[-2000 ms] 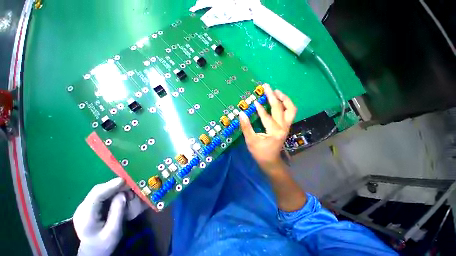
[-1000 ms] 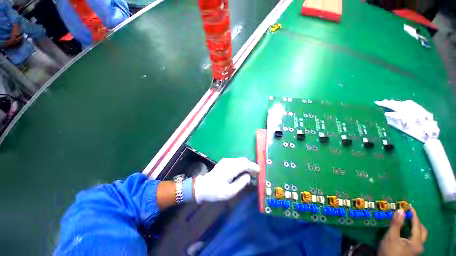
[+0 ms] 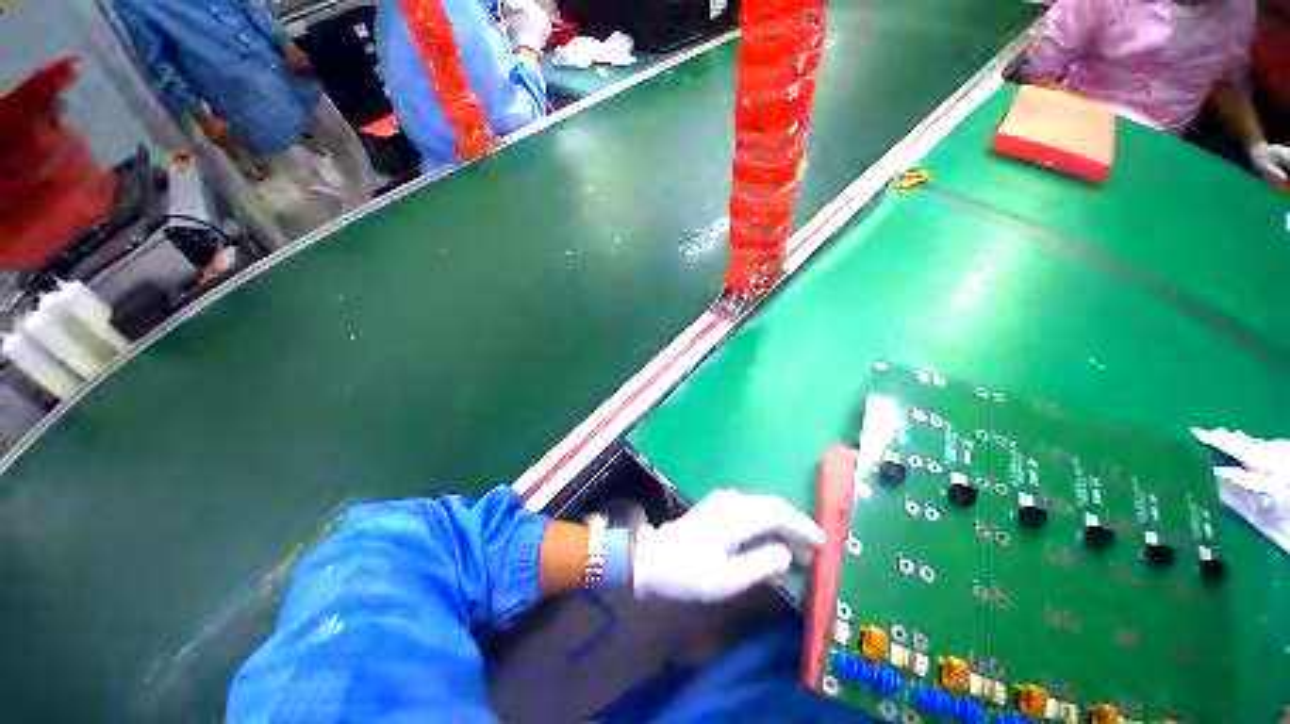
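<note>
The green circuit board panel (image 3: 990,566) lies at the lower right, partly cut off by the bottom edge. Copper-orange coils (image 3: 956,672), cream connectors and blue discs (image 3: 866,672) line its near edge. Black components (image 3: 1031,509) form a row toward its far side. A red pad (image 3: 829,573) shows along its left edge. My left hand (image 3: 719,547), in a white knitted glove, reaches this pad with its fingertips. Whether it grips the pad is unclear. My right hand is out of view.
A crumpled white wipe (image 3: 1256,484) lies right of the panel. A red-wrapped post (image 3: 773,156) stands beside a dark green conveyor surface (image 3: 425,354). A red block with a pale top (image 3: 1058,130) lies farther back. People in blue (image 3: 450,78) and pink (image 3: 1132,57) are beyond.
The view has swung up and left. The panel now appears lower and farther right. My right hand and the white bottle have left the picture. My left hand remains by the red pad.
</note>
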